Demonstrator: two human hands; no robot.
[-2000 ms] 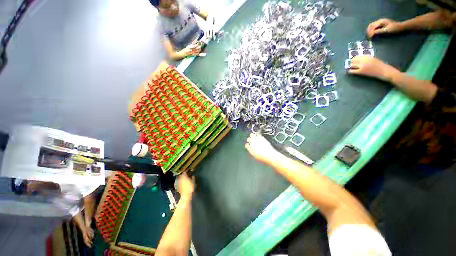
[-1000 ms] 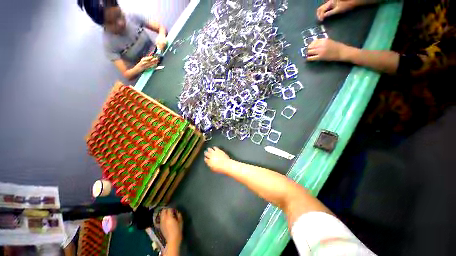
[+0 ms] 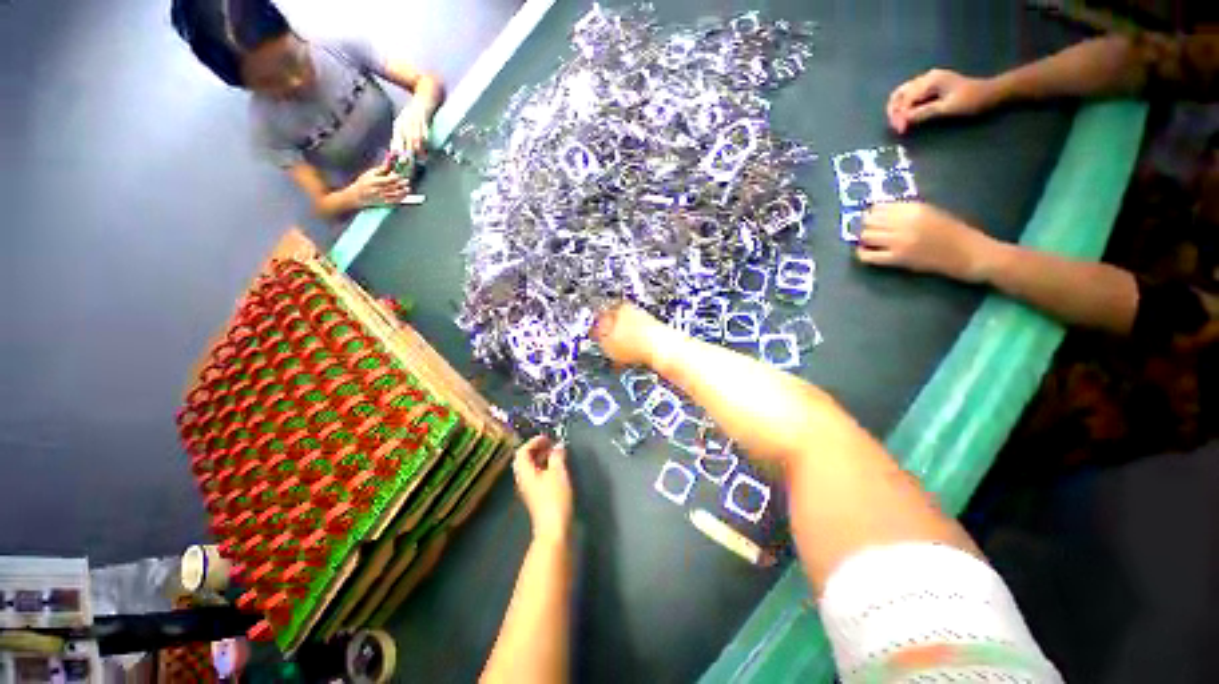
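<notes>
A big pile of loose silvery frames (image 3: pixel 642 174) lies on the dark green bench mat. My right hand (image 3: pixel 626 334) reaches into the near side of the pile; its fingertips are among the frames, and whether it grips one cannot be told. My left hand (image 3: pixel 542 461) is raised with bent fingers close together near the pile's lower left, beside the tray stack; a tiny piece may be at its fingertips, too small to tell. The stack of loaded trays (image 3: pixel 321 428), with red-and-green rows on top, stands left of my left hand. Several loose frames lie between and below my hands.
A slim light tool (image 3: pixel 729 536) lies near the green bench edge (image 3: pixel 1023 301). Another person's hands (image 3: pixel 922 238) are at a small grid of frames on the right. A person (image 3: pixel 321 120) works at the upper left. A tape roll (image 3: pixel 370 656) is below the stack.
My right hand has moved up into the pile, and more frames now lie spread toward the tool. My left hand has moved up from beside the stack's lower end.
</notes>
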